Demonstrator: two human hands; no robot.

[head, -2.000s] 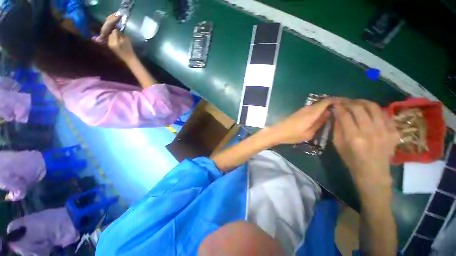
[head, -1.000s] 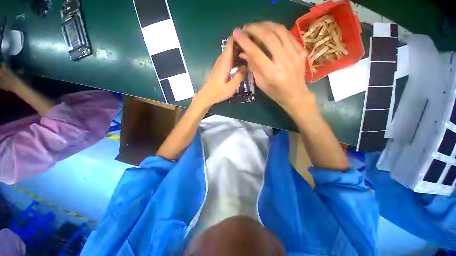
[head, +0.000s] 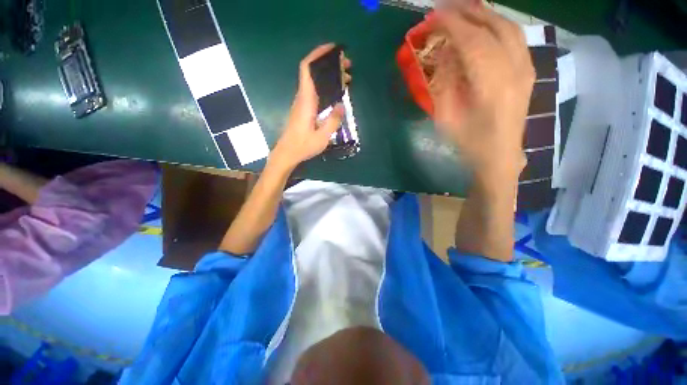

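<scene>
My left hand (head: pixel 307 124) holds a black flat battery (head: pixel 327 77) by its edges, just above the upper part of an open phone body (head: pixel 345 135). The phone body lies on the green mat; its silvery lower end shows, the rest is hidden by the hand and battery. My right hand (head: pixel 486 79) is blurred over the red bin (head: pixel 413 71) of tan strips (head: pixel 432 54). I cannot tell whether its fingers hold anything.
Another phone body (head: pixel 78 74) lies at the left. A black-and-white strip (head: pixel 216 79) crosses the mat. A black-celled strip (head: pixel 539 113) and white trays (head: pixel 640 173) are at the right. A neighbour's pink sleeve (head: pixel 83 218) is at the lower left. A small blue object (head: pixel 369 4) is beyond.
My right hand has left the work and moved right, over the red bin. The black battery in my left hand now shows. The view has shifted right.
</scene>
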